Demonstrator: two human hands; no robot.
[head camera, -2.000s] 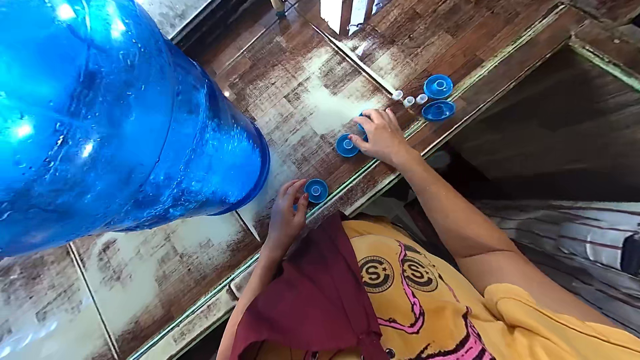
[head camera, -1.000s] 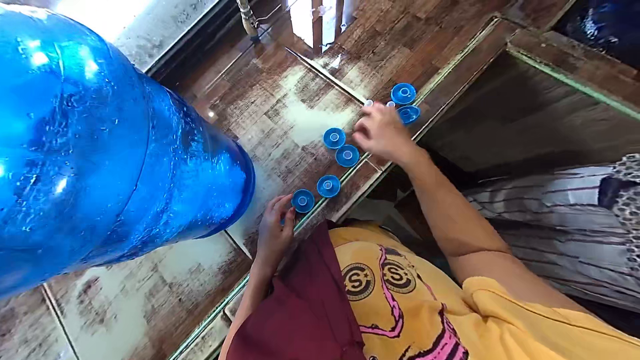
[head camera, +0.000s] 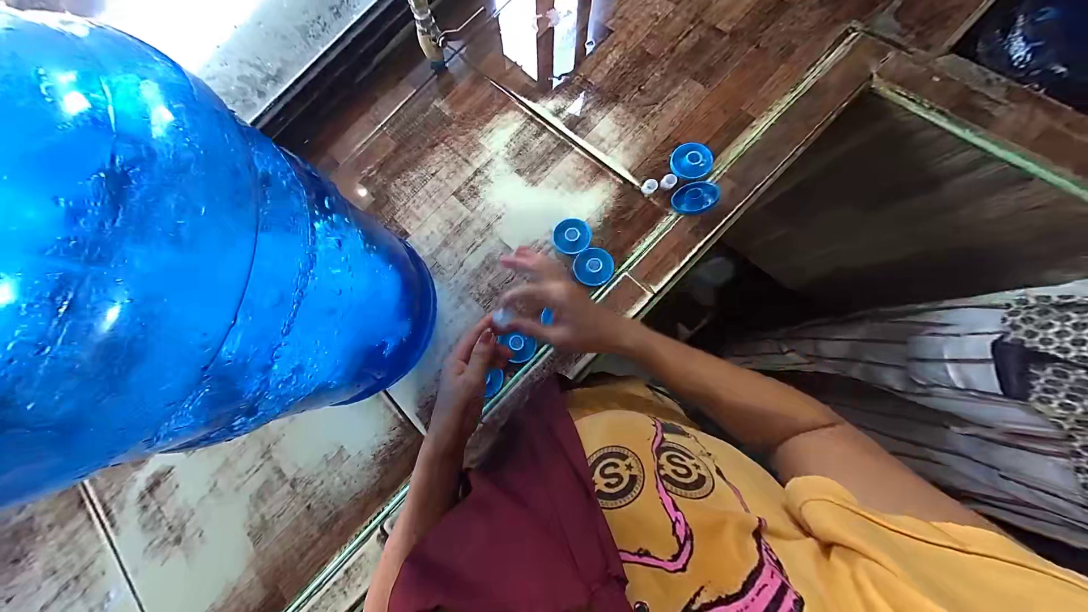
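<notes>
My right hand (head camera: 557, 310) is over the tiled ledge, with a small whitish plastic piece (head camera: 503, 319) between its fingertips and those of my left hand (head camera: 469, 361); which hand bears it is not plain. Under and beside the hands lie blue plastic caps, one of them (head camera: 517, 344) near my left fingertips, others partly hidden. Two more blue caps (head camera: 572, 236) (head camera: 593, 267) lie just beyond my right hand. Farther right, a blue cap (head camera: 691, 161) and a tilted one (head camera: 695, 197) rest beside two small white plugs (head camera: 650, 186).
A large blue water bottle (head camera: 323, 280) stands close on the left. A metal fitting with a wire (head camera: 429, 38) is at the top. The wet wood-patterned tile surface (head camera: 476, 161) has a raised edge, with a dark recess (head camera: 892, 187) to the right.
My right hand has moved from the small white plugs to my left hand. Three white plugs lay by the far caps two seconds ago; two lie there now.
</notes>
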